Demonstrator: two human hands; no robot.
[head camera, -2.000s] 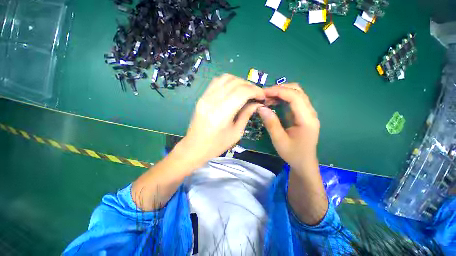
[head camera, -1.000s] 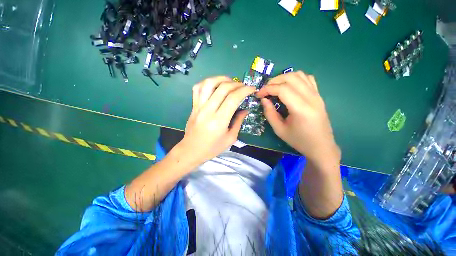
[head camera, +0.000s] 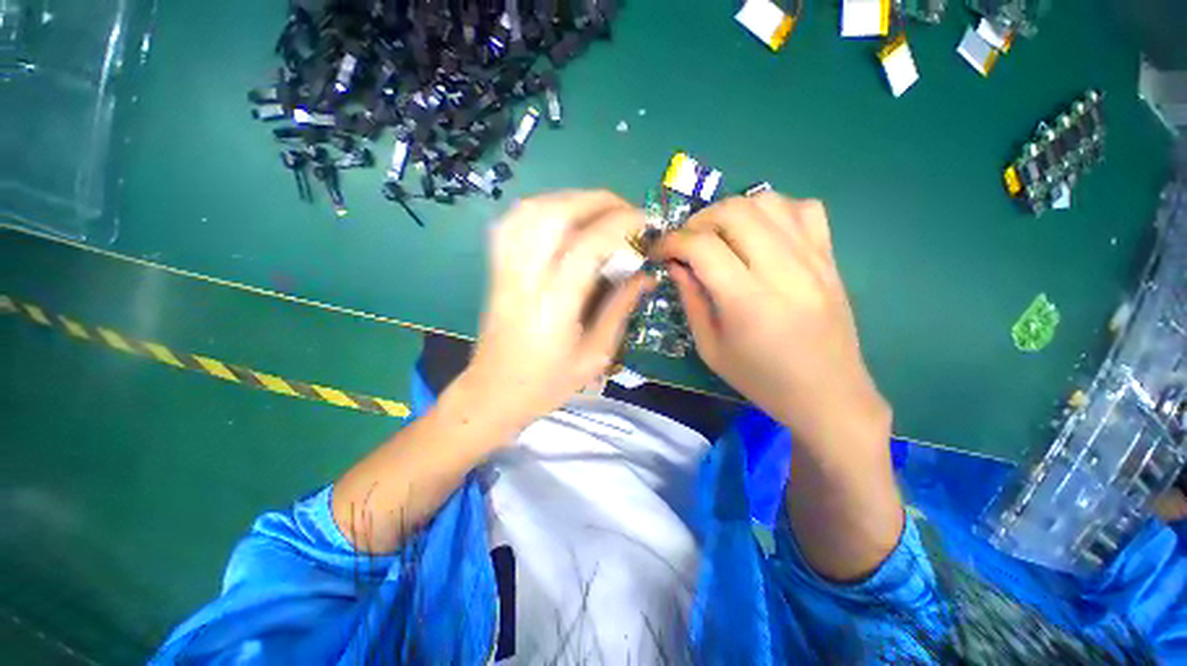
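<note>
A green-and-silver circuit board (head camera: 660, 325) lies in front of me between my hands, partly hidden by them. A white pouch battery with a yellow end (head camera: 691, 177) sticks out at its far end. My left hand (head camera: 553, 293) is at the board's left side, its fingertips on a small white battery (head camera: 625, 264) with a yellow end. My right hand (head camera: 768, 289) is at the board's right side, its fingertips pinched together over the board and meeting the left fingertips. What the right fingertips hold is hidden. A small white-outlined frame (head camera: 759, 190) shows behind the right hand.
A pile of black flex parts (head camera: 417, 78) lies far left, beside a clear tray (head camera: 59, 117). Boards with batteries (head camera: 898, 63) lie at the far edge. Another board (head camera: 1057, 150) and a bright green piece (head camera: 1036, 323) lie right, near a board-filled clear tray (head camera: 1106, 429).
My hands have moved from covering the board to its two sides, fingertips still meeting over it. A small white battery now shows at my left fingertips. The view has shifted slightly.
</note>
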